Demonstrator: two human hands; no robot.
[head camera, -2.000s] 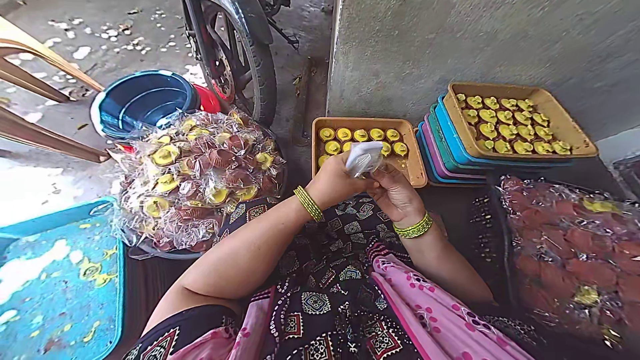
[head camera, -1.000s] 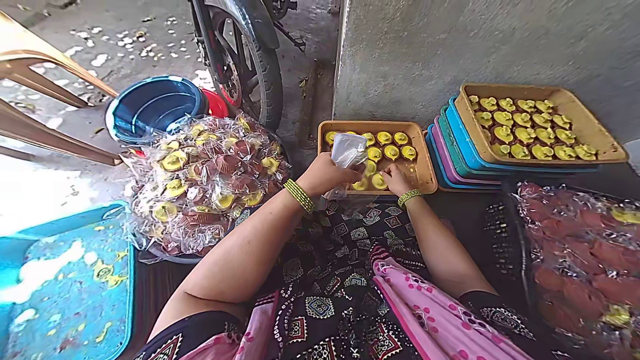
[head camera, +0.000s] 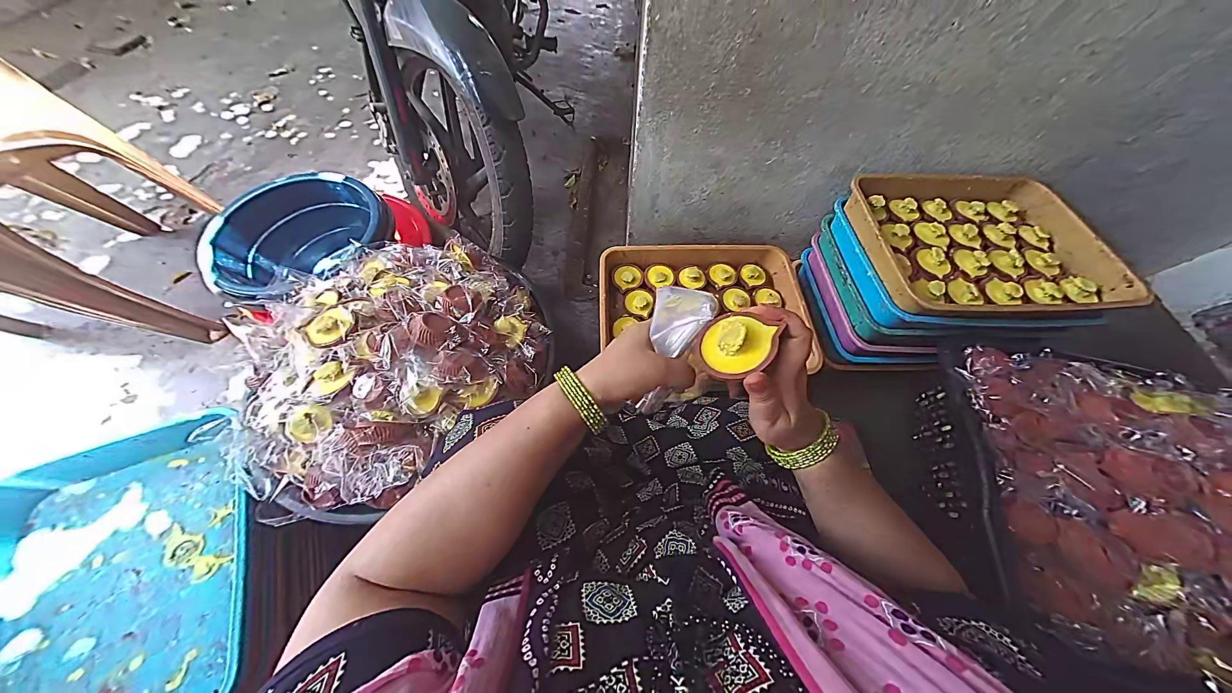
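Note:
My right hand (head camera: 784, 385) grips a clay diya filled with yellow wax (head camera: 739, 346), its open face turned up toward me. Close beside it, my left hand (head camera: 640, 371) is closed on clear plastic bags (head camera: 681, 320). Both hands are above my lap, at the near edge of a tan tray (head camera: 616, 252) that holds rows of yellow-filled diyas (head camera: 722, 275). To the left, a heap of plastic-wrapped diyas (head camera: 433, 332) fills a round tub, whose rim mostly lies hidden under them.
Another tan tray of filled diyas (head camera: 1097, 241) tops a stack of coloured trays (head camera: 852, 289) at right. Wrapped clay diyas (head camera: 1116, 481) lie near right. A stained blue tray (head camera: 125, 577), blue tub (head camera: 289, 231), plastic chair (head camera: 87, 183) and motorcycle wheel (head camera: 481, 173) are left.
A second ago my right hand was down among the diyas in the tan tray; now it is nearer me, holding one beside the bags. My left hand still holds the bags.

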